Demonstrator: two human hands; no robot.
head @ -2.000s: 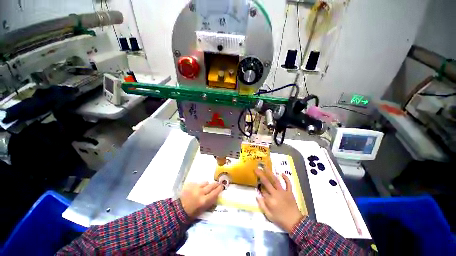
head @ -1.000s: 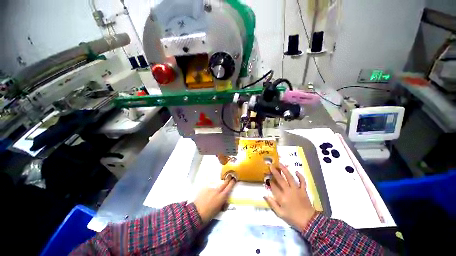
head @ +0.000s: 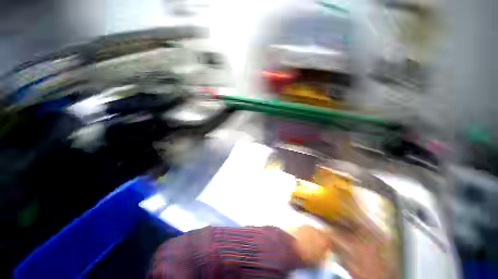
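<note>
The yellow template plate (head: 325,197) lies on the white sheet (head: 245,188) below the machine head (head: 306,136). The whole view is strongly blurred. My left hand (head: 312,243) is near the plate's front edge, its fingers smeared. My right hand (head: 366,248) is at the plate's front right, also smeared. I cannot tell whether either hand touches or holds the plate. The holes and writing on the plate cannot be made out.
A deep blue bin (head: 87,231) stands at the left front, with dark material behind it. The green bar (head: 306,111) crosses the machine head. A blurred red button (head: 278,76) is on the head. Another machine (head: 153,60) stands at the left back.
The view has swung to the left and blurred, so the machine sits further right and more of the left blue bin shows. Both hands remain near the yellow plate.
</note>
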